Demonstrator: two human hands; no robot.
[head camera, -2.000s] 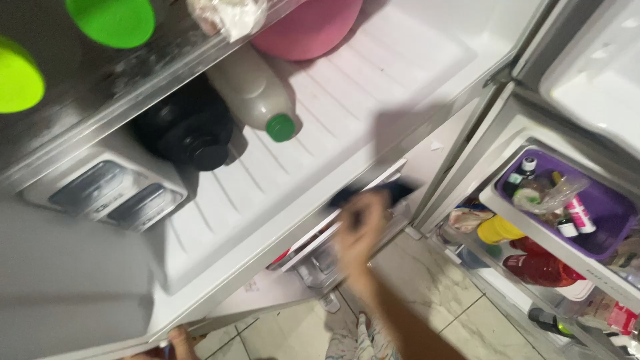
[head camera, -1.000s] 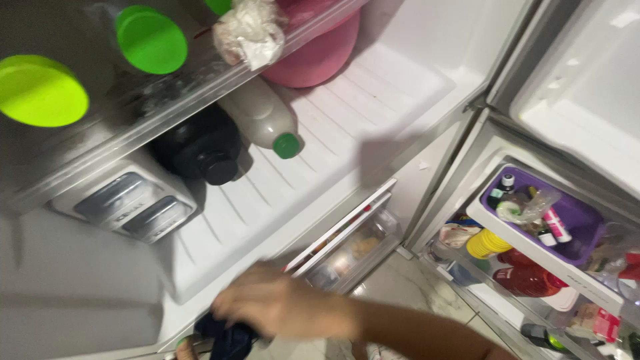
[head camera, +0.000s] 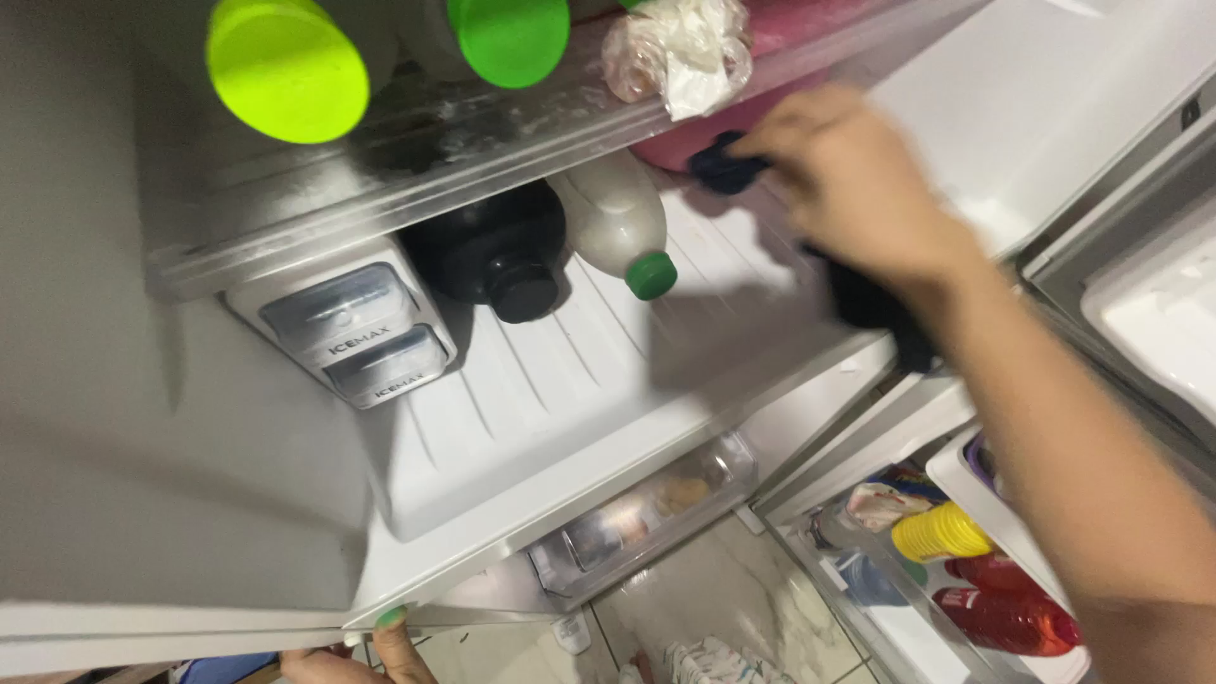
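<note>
My right hand (head camera: 855, 180) grips a dark cloth (head camera: 727, 166) inside the upper compartment, close to the pink plastic container (head camera: 670, 147); more of the cloth hangs below my wrist. My left hand (head camera: 366, 660) rests at the lower front edge of the compartment, thumb up, mostly cut off by the frame. On the ribbed white compartment floor (head camera: 532, 380) lie a pale bottle with a green cap (head camera: 617, 214) and a black bottle (head camera: 503, 247). Left of them stands an Icemax ice maker unit (head camera: 342, 328) with two drawers.
A clear shelf (head camera: 427, 204) above holds containers with a yellow-green lid (head camera: 285, 71) and a green lid (head camera: 513, 38), and a plastic-wrapped item (head camera: 679, 52). Below is a clear drawer (head camera: 655, 522) with food. The open door at right holds yellow cups (head camera: 940, 532) and red bottles (head camera: 1007, 617).
My right hand has moved with the dark cloth from the lower front edge up and right into the compartment, beside the pink container. My left hand stays at the lower edge.
</note>
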